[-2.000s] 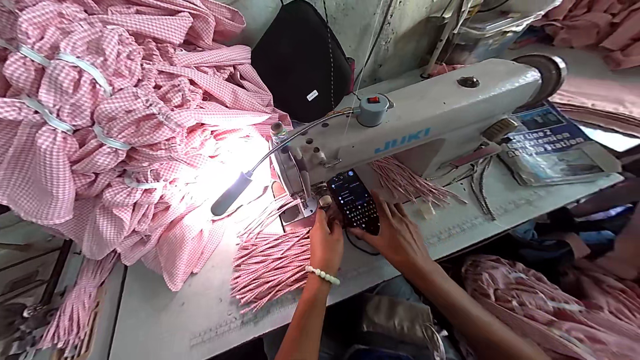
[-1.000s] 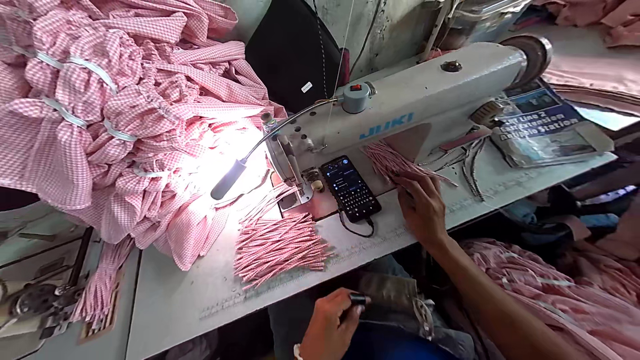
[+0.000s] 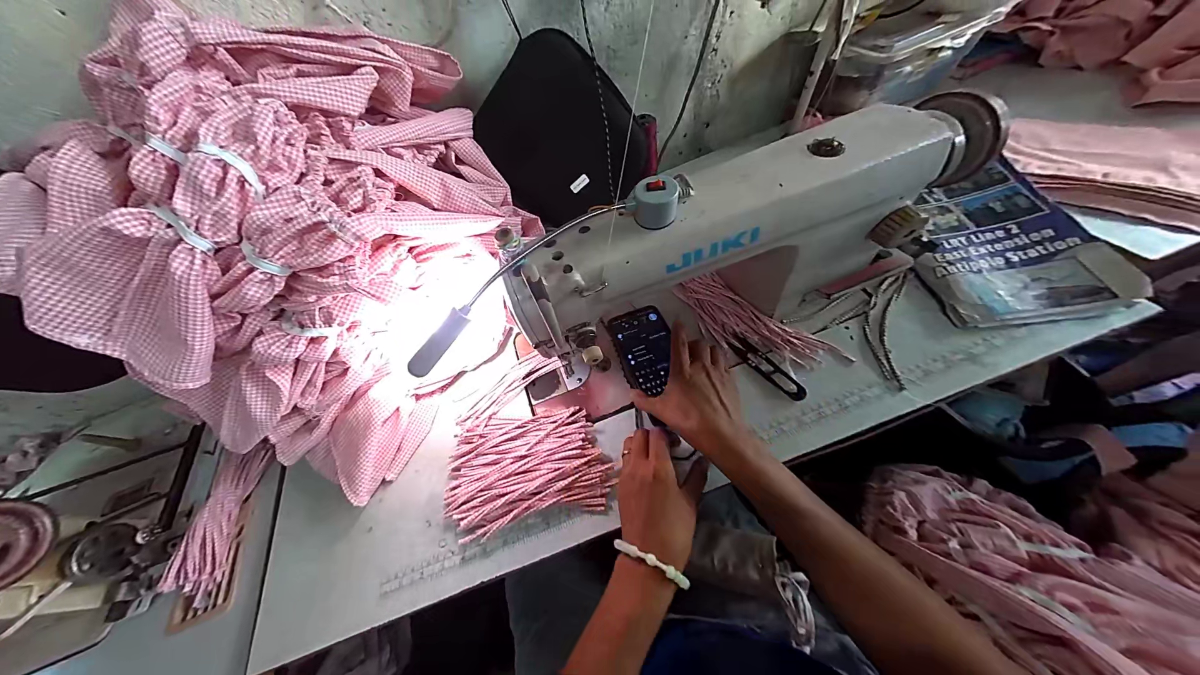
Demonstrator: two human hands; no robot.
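Observation:
A smartphone [image 3: 641,351] with a lit screen lies on the bed of a Juki sewing machine [image 3: 750,202], just right of the needle area. My right hand [image 3: 694,394] grips the phone along its right side and lower corner. At the phone's lower end is my left hand [image 3: 656,483], a beaded bracelet on its wrist; a cable shows beside its fingers, and what they pinch is hidden. A pile of thin pink checked fabric strips [image 3: 530,473] lies to the left of my left hand. More strips [image 3: 741,319] lie under the machine arm, beside black thread snips [image 3: 769,368].
Bundled pink gingham fabric [image 3: 216,206] is heaped at the left under a gooseneck lamp [image 3: 439,342]. A printed book or magazine [image 3: 1022,253] lies at the right table end. More pink fabric [image 3: 1012,572] is at lower right. Part of another machine [image 3: 103,553] stands at lower left.
My left hand has moved up from below the table edge to the phone's lower end. My right hand has moved left from the strips onto the phone. Black snips now show beside the strips.

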